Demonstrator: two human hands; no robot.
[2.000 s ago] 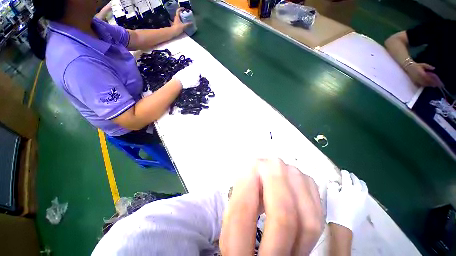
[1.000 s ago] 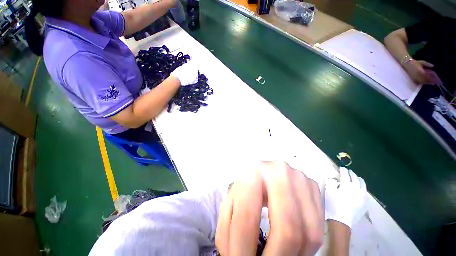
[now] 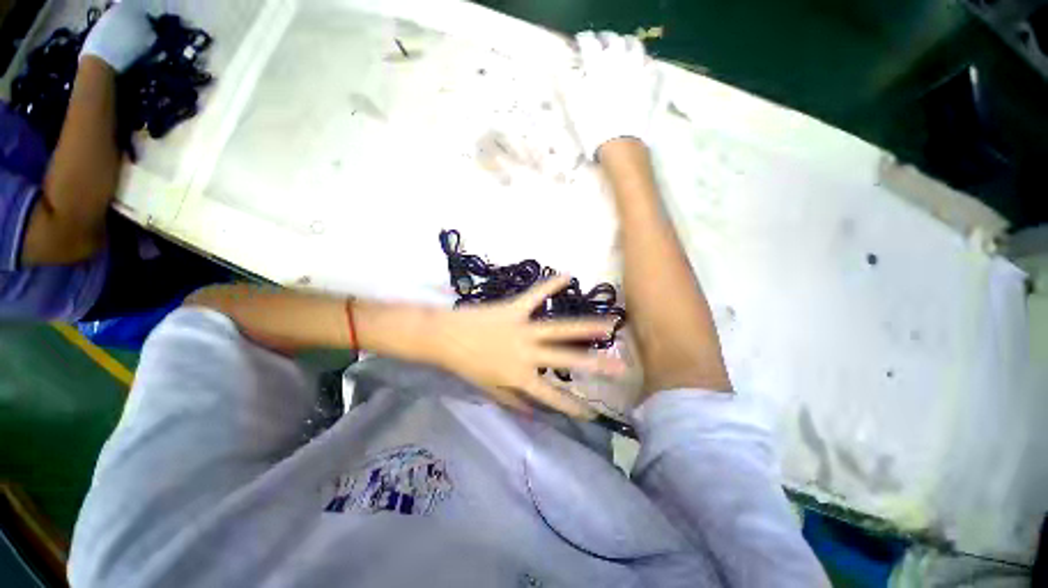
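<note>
A small heap of black coiled cables (image 3: 488, 277) lies on the white bench (image 3: 793, 241) close to my body. My left hand (image 3: 523, 348) is bare and slightly blurred. It is spread palm down over the near part of the heap, fingers apart, and hides some cables. No cable shows gripped in it. My right hand (image 3: 615, 94), in a white glove, rests on the bench near its far edge, beyond the heap. Its fingers are extended and nothing shows in it; its underside is hidden.
At the upper left, a neighbour's gloved hand (image 3: 120, 36) rests on another heap of black cables (image 3: 172, 80). The green conveyor (image 3: 747, 40) runs beyond the bench's far edge. Small dark specks and stains mark the bench. Green floor with a yellow line shows at lower left.
The view has tilted down to my body and bench. My left hand, earlier raised close to the camera with bent fingers, is now low over the heap with fingers spread. My right hand remains near the far edge.
</note>
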